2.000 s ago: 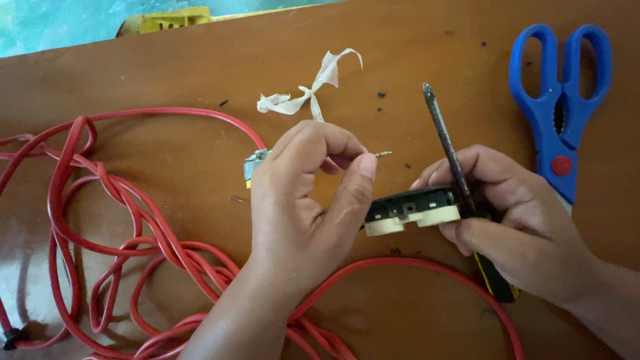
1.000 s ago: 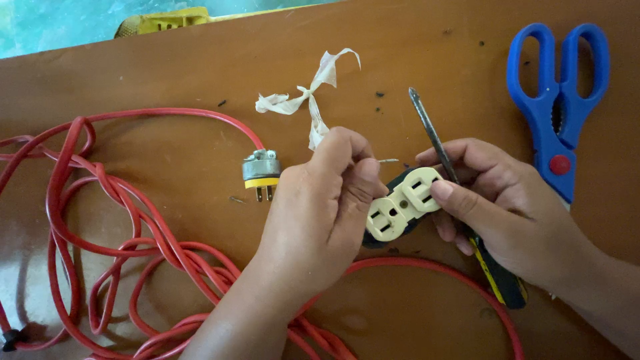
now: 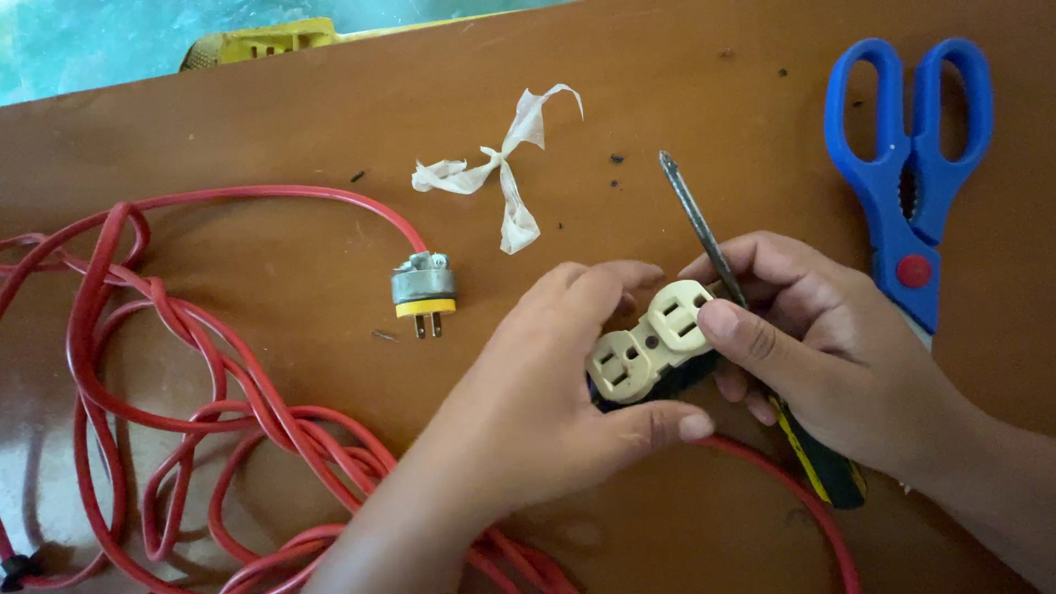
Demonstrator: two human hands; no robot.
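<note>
A cream duplex electrical outlet (image 3: pixel 652 342) with a dark body is held in my right hand (image 3: pixel 833 355), thumb on its upper right end, its slotted face turned up. The same hand keeps a screwdriver (image 3: pixel 700 219) against its fingers, shaft pointing up and left, black and yellow handle below the palm. Around the outlet's lower left end curves my left hand (image 3: pixel 561 388), fingers above and thumb below; whether it grips the outlet is not clear. Red cable (image 3: pixel 792 478) runs beneath the hands. Its link to the outlet is hidden.
Left of my hands lie coils of red cable (image 3: pixel 268 396) and a metal and yellow plug (image 3: pixel 424 289) with its prongs down. A knotted white plastic strip (image 3: pixel 495 161) is at the upper middle. Blue-handled scissors (image 3: pixel 916 181) lie at the right. Dark crumbs dot the brown table (image 3: pixel 272 124).
The outlet has turned from edge-on to face-up. My left hand's fingers, pinched together beside it before, have spread around its lower left end. The screwdriver has stayed in my right hand.
</note>
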